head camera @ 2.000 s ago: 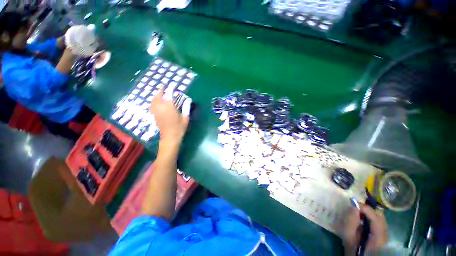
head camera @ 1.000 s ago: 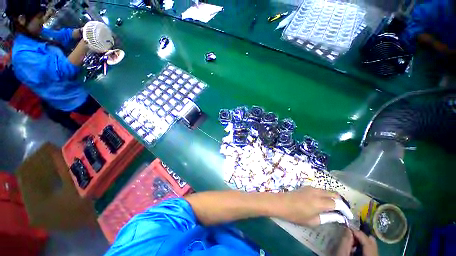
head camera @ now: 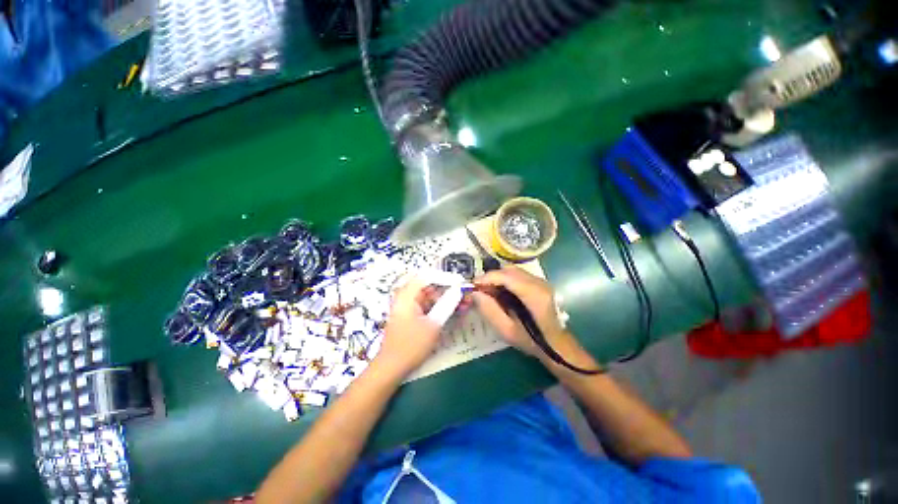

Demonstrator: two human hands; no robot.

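My left hand [head camera: 414,320], with white wraps on its fingers, is at the paper sheet [head camera: 461,337], its fingertips close to my right hand's. What it pinches is too small to tell. My right hand [head camera: 517,300] holds the soldering iron, whose black cord [head camera: 537,335] runs down over the wrist. A dark round housing [head camera: 458,264] lies on the sheet just beyond the fingertips. White battery-like parts [head camera: 305,349] lie heaped left of my hands, with dark housings [head camera: 281,266] behind them. The yellow tub of silvery curls [head camera: 523,229] stands beyond my right hand.
The clear funnel [head camera: 443,187] on its ribbed hose [head camera: 482,49] hangs behind the sheet. Tweezers [head camera: 588,234], a blue soldering station [head camera: 650,177] and a grey-blue ribbed sheet [head camera: 793,231] lie right. A blister tray [head camera: 69,394] with a grey-black block [head camera: 126,391] is at the far left.
The view has swung right. My left hand moved from the blister tray to the sheet and now meets my right hand. The soldering station and ribbed sheet have come into view.
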